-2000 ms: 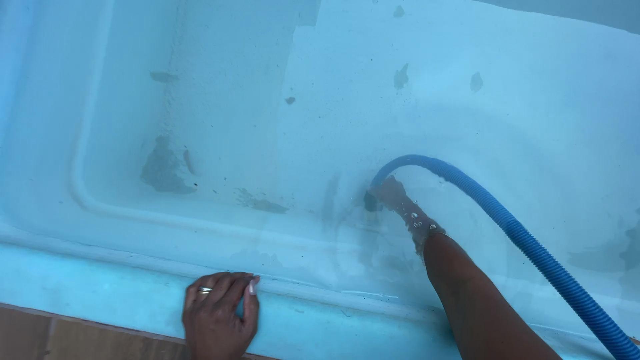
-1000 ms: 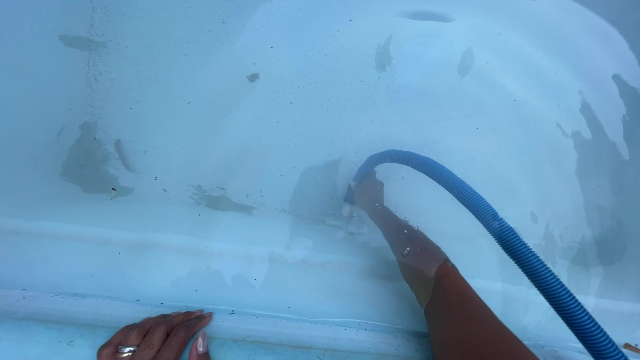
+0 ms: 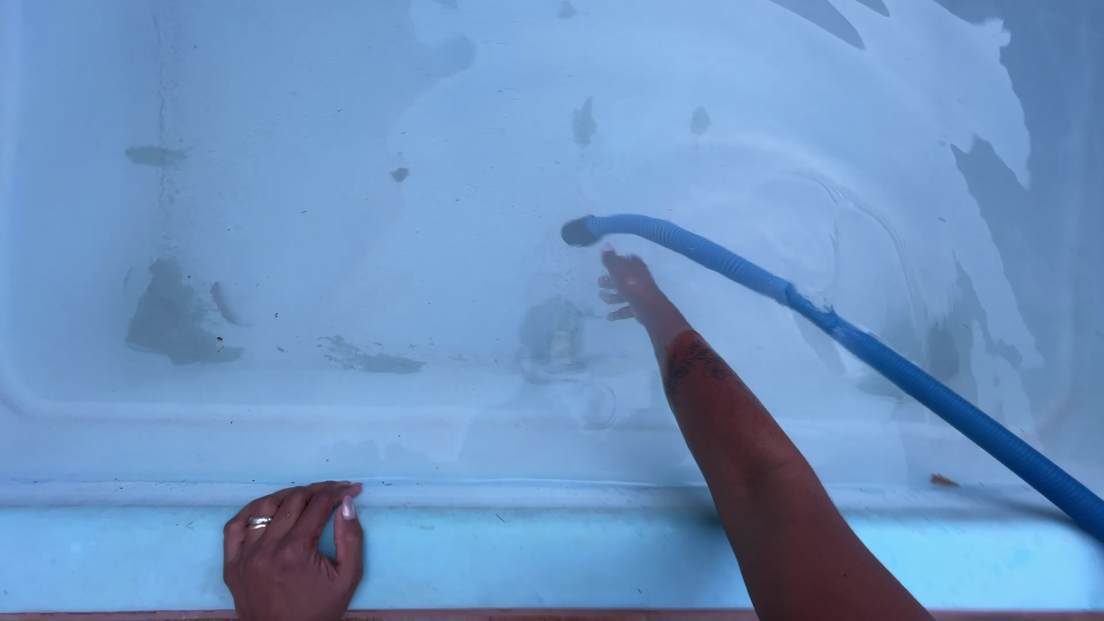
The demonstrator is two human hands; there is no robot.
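A blue corrugated hose (image 3: pixel 914 371) runs from the right edge down into the water of a light blue pool (image 3: pixel 535 561). Its dark end fitting (image 3: pixel 579 231) lies underwater near the middle of the view. Just below that end, my right hand (image 3: pixel 630 280) is underwater with its fingers apart, not around the hose. My left hand (image 3: pixel 293 548), with a ring on one finger, rests on the pool's rim at the lower left, its fingers bent over the edge. Below my right hand, a blurred pale fitting (image 3: pixel 562 345) shows in the submerged wall.
Dark patches (image 3: pixel 177 315) mark the pool floor and lower wall. A small brown leaf (image 3: pixel 944 479) is near the rim at the right. Ripples and reflections blur the water on the right. A strip of reddish-brown paving (image 3: pixel 129 615) borders the rim at the bottom.
My right hand, earlier at the hose end, has let go of it. The hose end has moved away from the wall and up in view. My left hand stays on the rim.
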